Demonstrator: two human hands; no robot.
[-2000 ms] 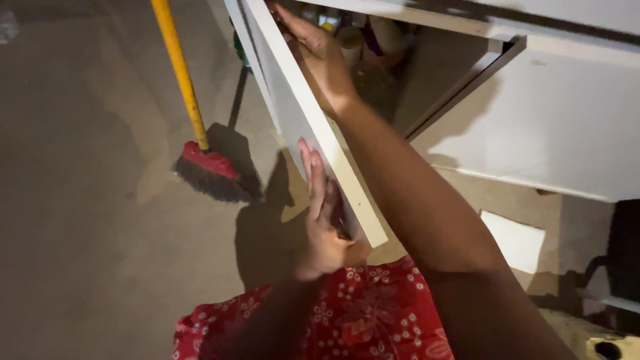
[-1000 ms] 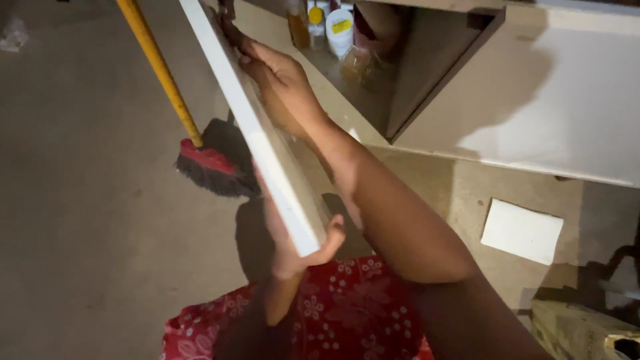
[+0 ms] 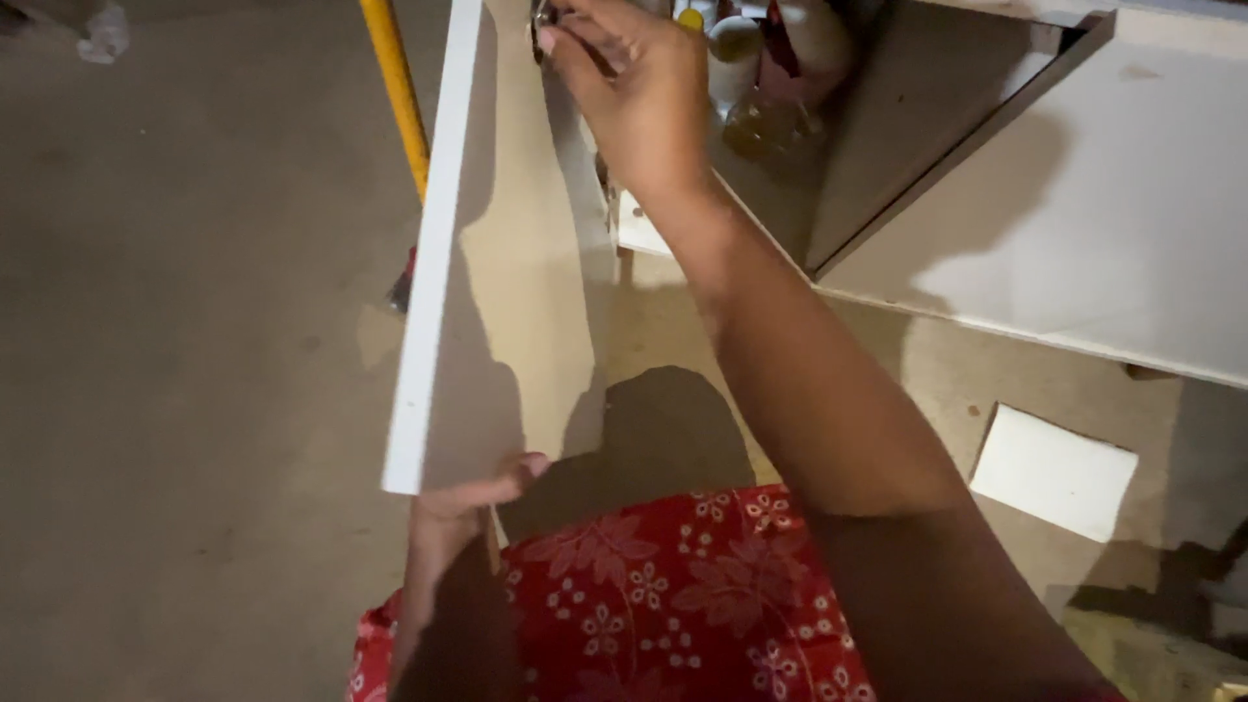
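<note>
A pale cabinet door panel point(image 3: 531, 253) with a white edge stands out from the cabinet, its inner face in view. My left hand point(image 3: 478, 497) holds the panel's near lower end, the thumb on the inner face and the fingers hidden behind it. Up at the far end, my right hand point(image 3: 643, 88) has its fingertips at a metal hinge point(image 3: 541, 29) on the inner face; whether they pinch it or only touch it is unclear. Behind that hand, bottles and jars point(image 3: 736, 58) stand in the open cabinet compartment point(image 3: 877, 117).
The cabinet's white front point(image 3: 1121, 214) spans the right side. A broom's yellow handle point(image 3: 398, 88) runs behind the panel at the left. A white flat piece point(image 3: 1053, 473) lies on the floor at the right, and a crumpled scrap point(image 3: 104, 34) at the top left.
The panel has swung leftward, so more of its inner face shows and it covers most of the broom head. My right hand has moved to the hinge; my left hand still holds the near end.
</note>
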